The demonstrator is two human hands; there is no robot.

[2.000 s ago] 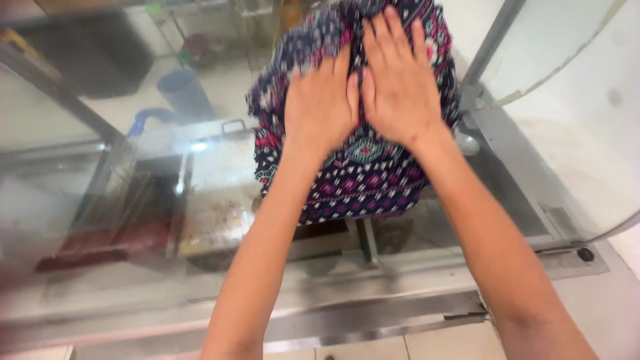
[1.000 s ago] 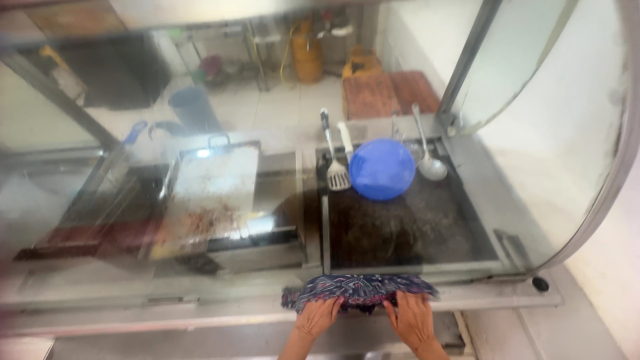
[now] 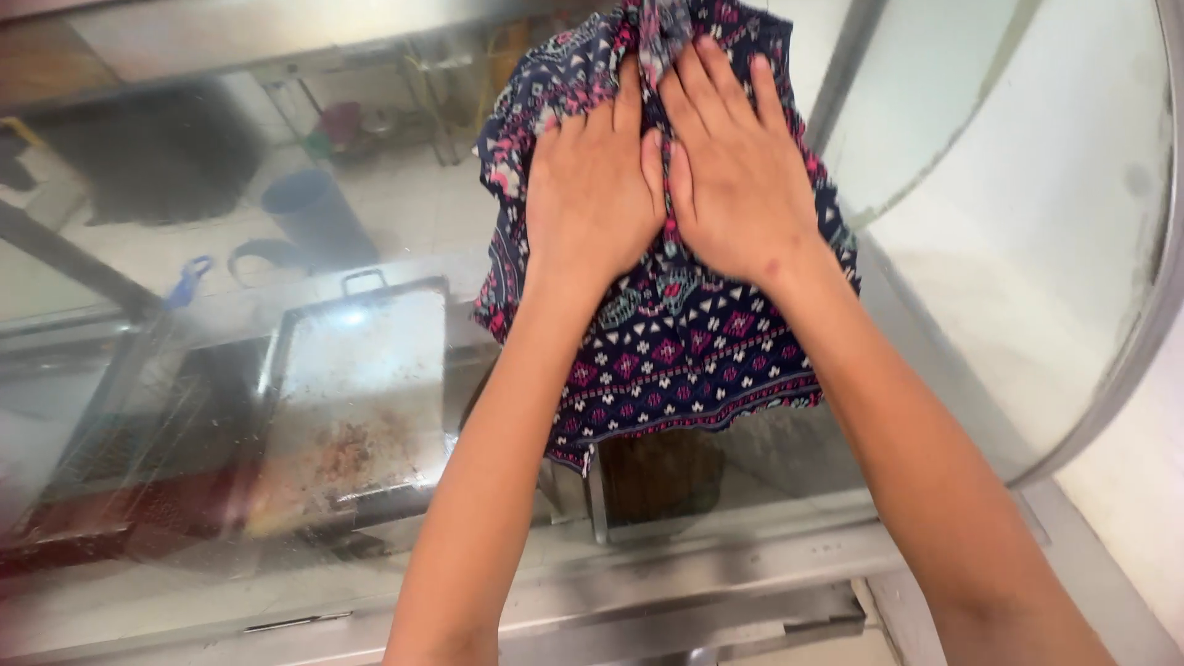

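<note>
A dark blue patterned cloth with pink, white and teal motifs lies spread against the curved glass pane of a display counter. Both palms rest flat on its upper part, side by side, thumbs almost touching. My left hand presses on the left half, its fingertips partly under a fold of the cloth. My right hand presses on the right half with fingers a little apart. The cloth hides much of what lies behind the glass.
A metal ledge runs below the pane, and a metal-edged curved glass end stands at right. Behind the glass are a flat metal tray with a handle, a dark pan surface and a blue bucket.
One second ago both hands held the cloth bunched at the pane's lower edge. Now they are higher on the glass with the cloth spread out, covering the blue round item and utensils seen then.
</note>
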